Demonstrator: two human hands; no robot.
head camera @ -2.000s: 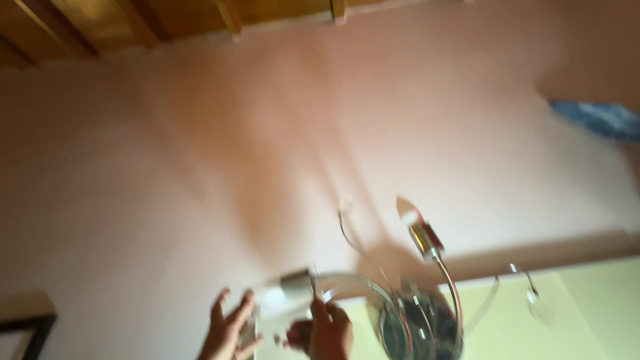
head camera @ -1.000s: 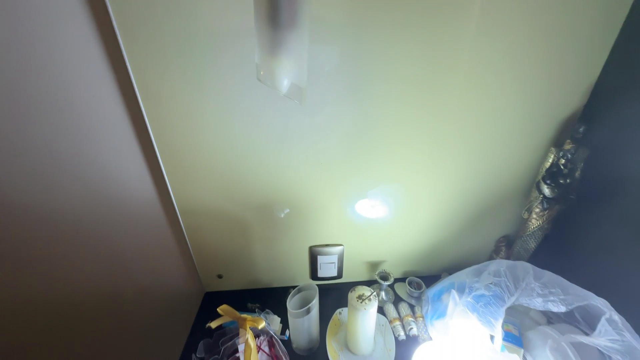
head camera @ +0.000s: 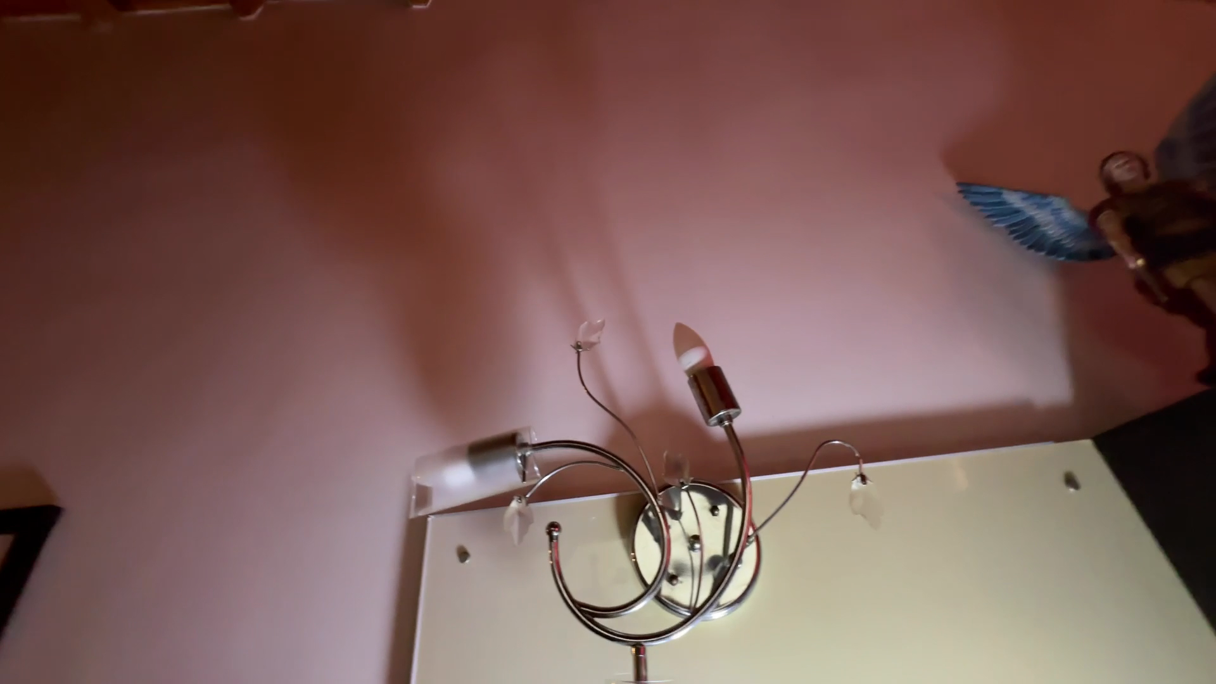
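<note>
Neither my left hand nor my right hand is in view. A chrome wall lamp with curved arms is fixed by its round mirrored base plate (head camera: 698,551) across the top edge of a pale panel. On its left arm a frosted glass shade (head camera: 473,471) surrounds the socket. The upper arm ends in a chrome socket (head camera: 714,394) with a candle-shaped bulb (head camera: 692,348) and no shade around it. Thin wires carry clear leaf-shaped ornaments (head camera: 865,501). A third socket, at the bottom edge, is cut off by the frame.
The pale panel (head camera: 950,570) bears small metal fixings at its upper corners. A winged figure (head camera: 1154,228) is on the right, above a dark surface (head camera: 1164,484). A dark frame (head camera: 27,541) sits at the far left, and wooden beams (head camera: 180,8) run along the top.
Two seconds ago both hands were at the left arm's shade; now they are out of view and the shade sits around that socket. The view dropped to items on a dark surface, then rose again.
</note>
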